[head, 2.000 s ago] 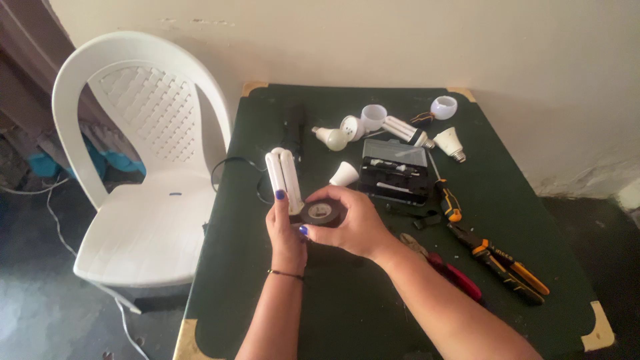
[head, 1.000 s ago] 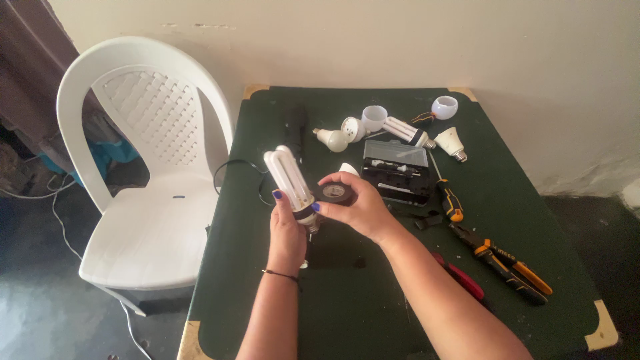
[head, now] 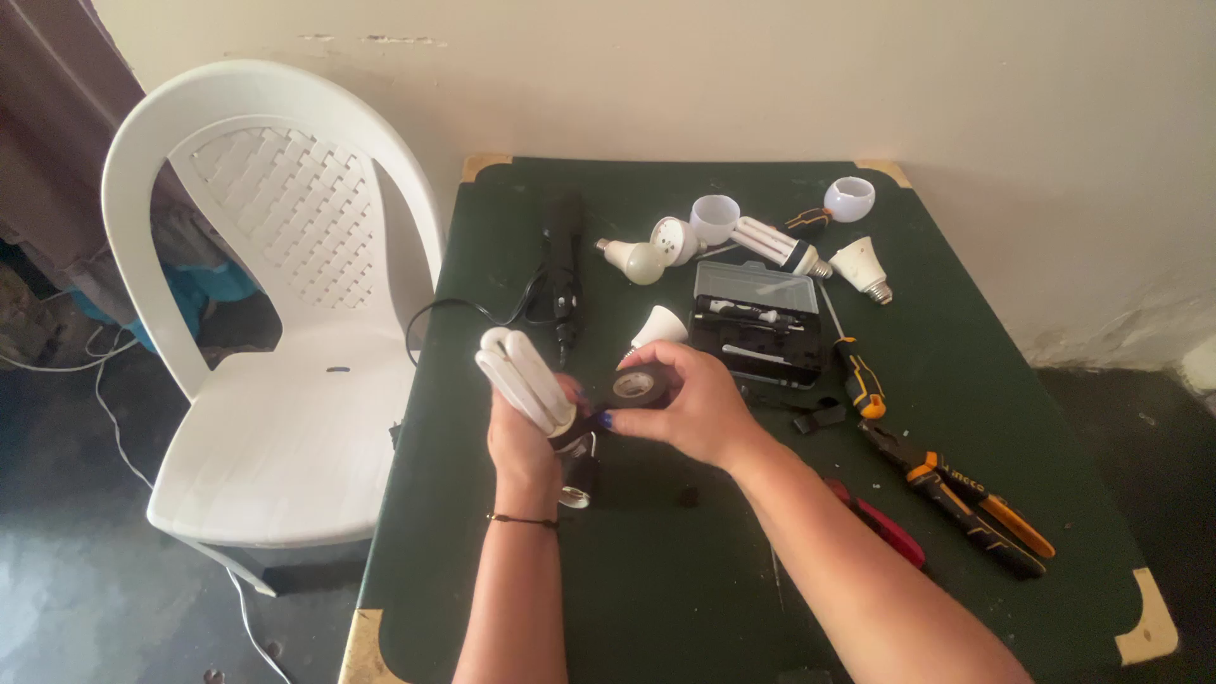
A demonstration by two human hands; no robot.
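My left hand (head: 525,446) holds a compact fluorescent bulb (head: 524,382), its white tubes tilted up and to the left. In my right hand (head: 698,404) is a roll of black electrical tape (head: 635,386), close to the bulb's base. A dark strip runs from the roll to the base, where black tape shows. Under the base, a black cylindrical piece with a pale round end (head: 576,484) shows beside my left hand; whether it is joined to the bulb is unclear. A white bulb housing (head: 659,327) lies just behind the tape roll.
The green table (head: 703,589) bears LED bulbs (head: 638,261), another fluorescent bulb (head: 774,245), a precision screwdriver case (head: 757,328), a screwdriver (head: 860,380), combination pliers (head: 959,499) and a red-handled tool (head: 883,525). A black corded tool (head: 562,256) lies behind my left hand. A white plastic chair (head: 275,446) stands left.
The bulb has tilted further left in my left hand. My right hand and the tape roll are lower beside its base, with a strip now visible between roll and bulb.
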